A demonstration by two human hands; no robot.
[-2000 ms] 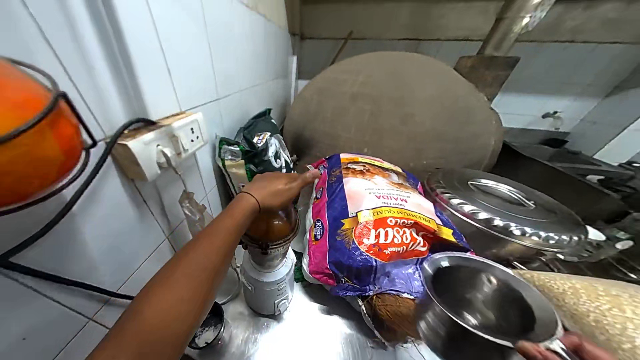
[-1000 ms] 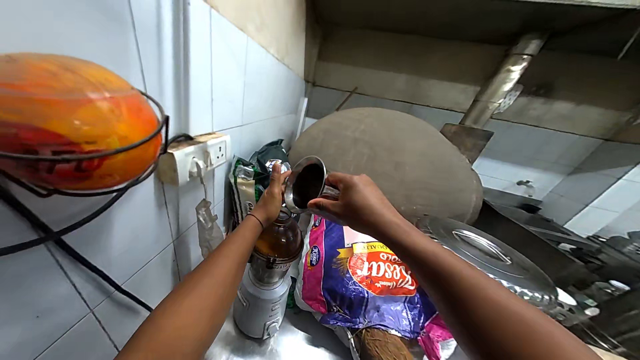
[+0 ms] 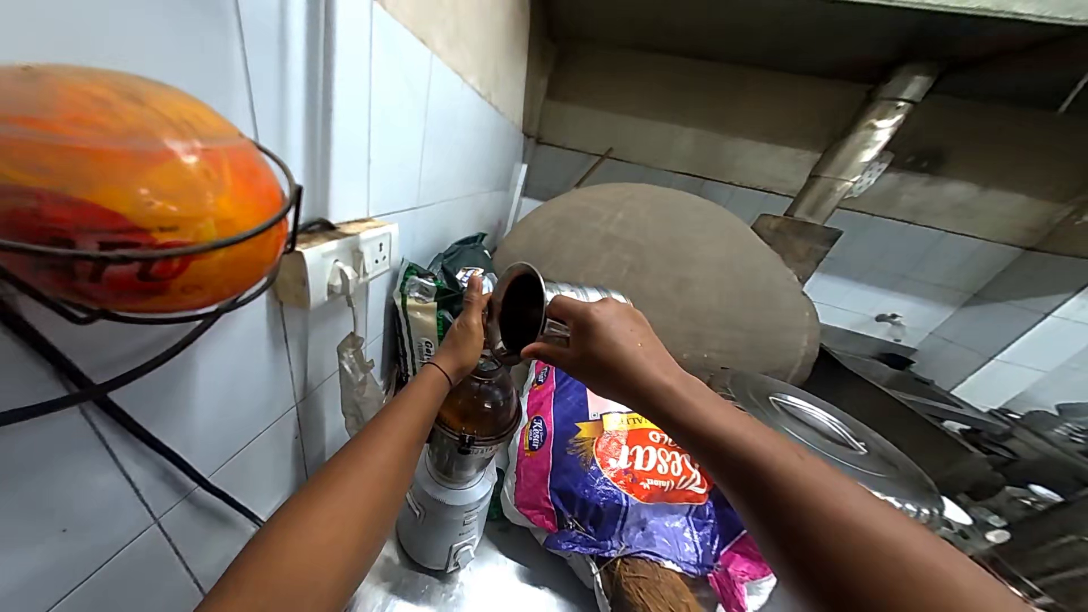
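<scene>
A steel vessel (image 3: pixel 520 313) is tilted over the top of a mixer grinder's jar (image 3: pixel 478 404), its dark mouth facing me. My right hand (image 3: pixel 599 340) grips the vessel near its rim from the right. My left hand (image 3: pixel 467 336) touches or steadies the vessel's left side above the jar; the hand partly hides what its fingers hold. Brown contents show through the jar's clear wall. The jar stands upright on the white mixer base (image 3: pixel 449 518). Whether anything flows from the vessel cannot be seen.
A purple and pink flour bag (image 3: pixel 629 510) lies right of the mixer, a coconut (image 3: pixel 650 586) before it. Behind are green packets (image 3: pixel 421 323) and a large round grey board (image 3: pixel 663 272). A lidded steel pot (image 3: pixel 816 425) stands right; a socket box (image 3: pixel 336 259) and wire holder (image 3: pixel 293 204) are left.
The steel vessel was at the lower right two seconds ago and is now over the jar. My right hand came up with it, and my left hand has moved from beside the bag to the vessel.
</scene>
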